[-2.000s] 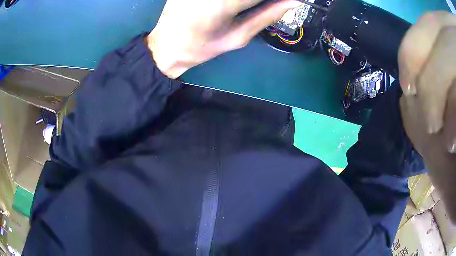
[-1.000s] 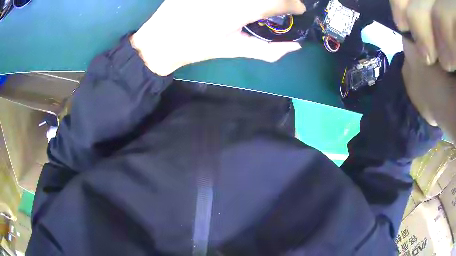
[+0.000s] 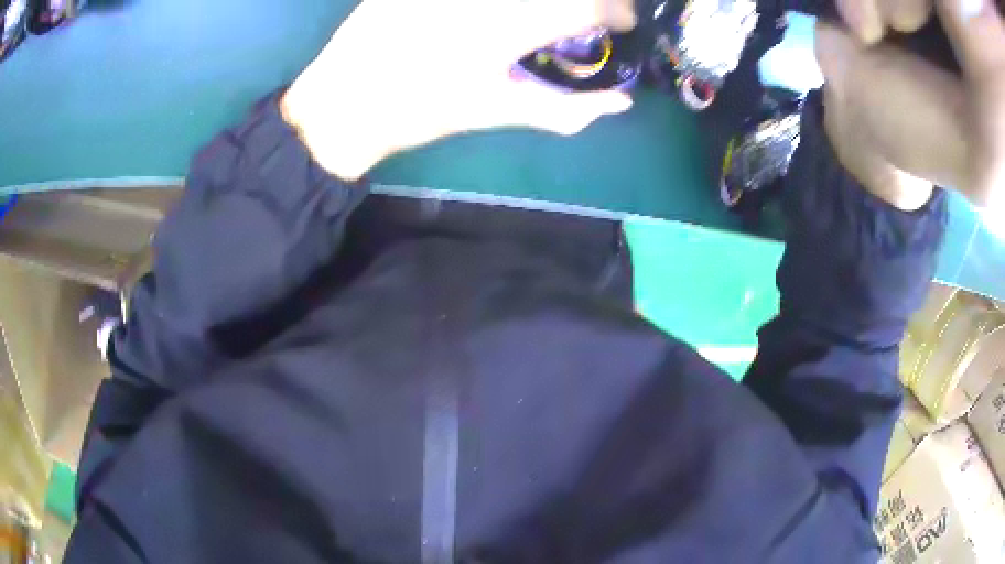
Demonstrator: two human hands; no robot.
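My left hand (image 3: 474,77) is at the top centre, blurred, with thumb and fingers around a round black housing (image 3: 590,68) that shows yellow and dark wires. My right hand (image 3: 915,99) is at the top right, curled around a dark object, likely the screwdriver (image 3: 931,42), which is mostly hidden and cut off by the upper edge. Between the hands a second black housing holds a pale circuit board (image 3: 714,35) with a red wire loop. A third housing with a board (image 3: 763,154) lies beside my right sleeve.
The green mat (image 3: 121,121) covers the bench, whose near edge crosses the view. More black housings (image 3: 44,13) are at the top left. An open carton (image 3: 55,320) stands at the lower left. Printed cartons (image 3: 937,496) are at the lower right. A pale patch lies beside my right hand.
The black screwdriver barrel seen across the housings earlier has moved up and out of clear view with my right hand. My left hand has shifted slightly left and stays at its housing.
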